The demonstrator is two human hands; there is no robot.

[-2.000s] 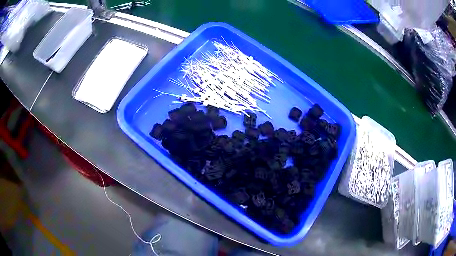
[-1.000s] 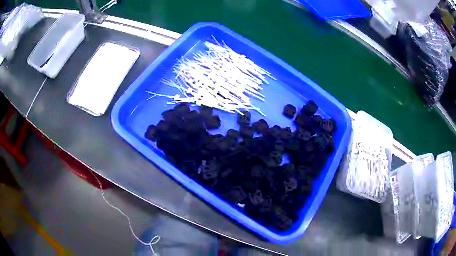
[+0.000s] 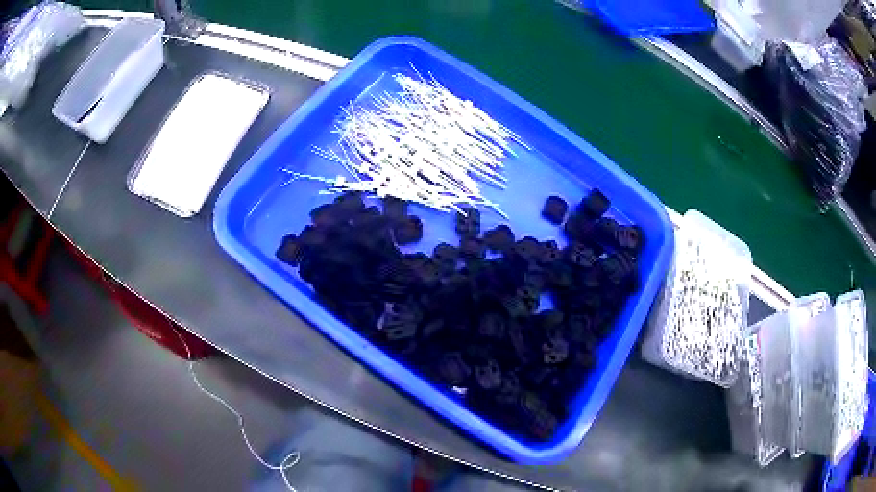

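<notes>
A large blue work tray point(image 3: 317, 306) lies on the dark bench in front of me. A heap of black housings point(image 3: 461, 298) fills its near part. A loose pile of thin white leads point(image 3: 423, 144) lies in its far part, some tips crossing each other. A few black housings lie a little apart near the tray's right side, one of them single point(image 3: 554, 209). Neither my left hand nor my right hand is in the picture.
A flat white-filled box point(image 3: 199, 144) and a clear plastic bin point(image 3: 113, 82) stand left. A clear box of leads point(image 3: 704, 307) and several tilted clear boxes point(image 3: 812, 380) stand right. Behind runs a green belt point(image 3: 634, 125) with metal rails. A dark plastic bag point(image 3: 816, 120) lies far right.
The view has shifted slightly, so the tray and boxes sit a little further left in the picture than at first. Small dark items now show on the belt at the right.
</notes>
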